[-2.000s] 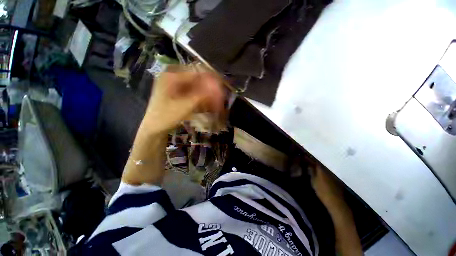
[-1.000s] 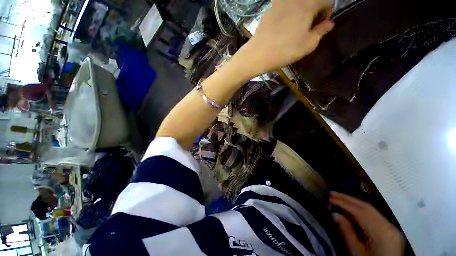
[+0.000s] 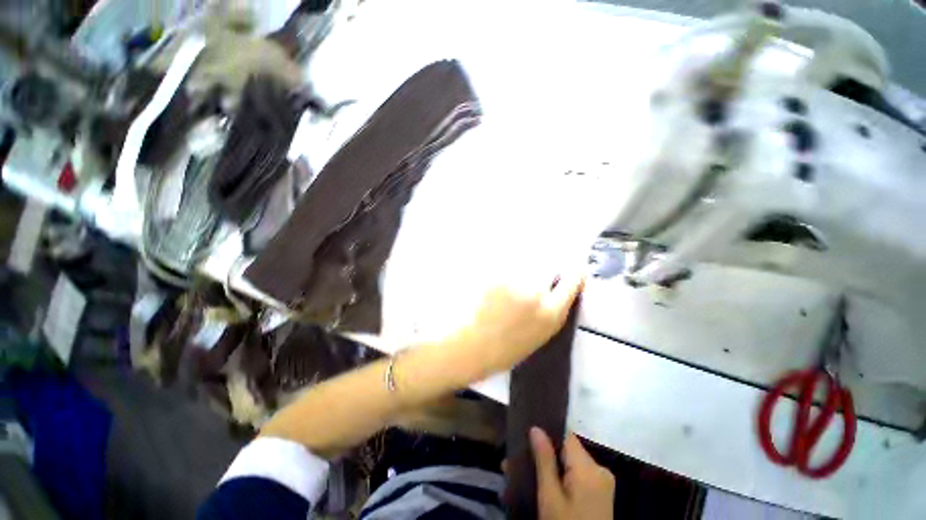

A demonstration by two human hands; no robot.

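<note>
A dark brown fabric band (image 3: 541, 391) hangs from the needle area of the white sewing machine (image 3: 812, 142) towards my body. My left hand (image 3: 518, 320) holds its upper end at the presser foot (image 3: 640, 266), fingertips close to the metal parts. My right hand (image 3: 572, 482) holds the band lower down, past the table's front edge, with the thumb on the cloth. The needle itself is too blurred to make out. A stack of cut brown bands (image 3: 350, 193) lies flat on the table left of the machine.
Red-handled scissors (image 3: 807, 421) lie on the machine bed right of the band, blades pointing up under the machine arm. Bundled dark strips and pale scraps (image 3: 254, 142) are heaped at the left. More scraps (image 3: 228, 350) hang below the table's left edge.
The view has swung right to the machine. My left hand has moved from the brown stack to the presser foot. Both hands now hold a brown band, with my right hand below.
</note>
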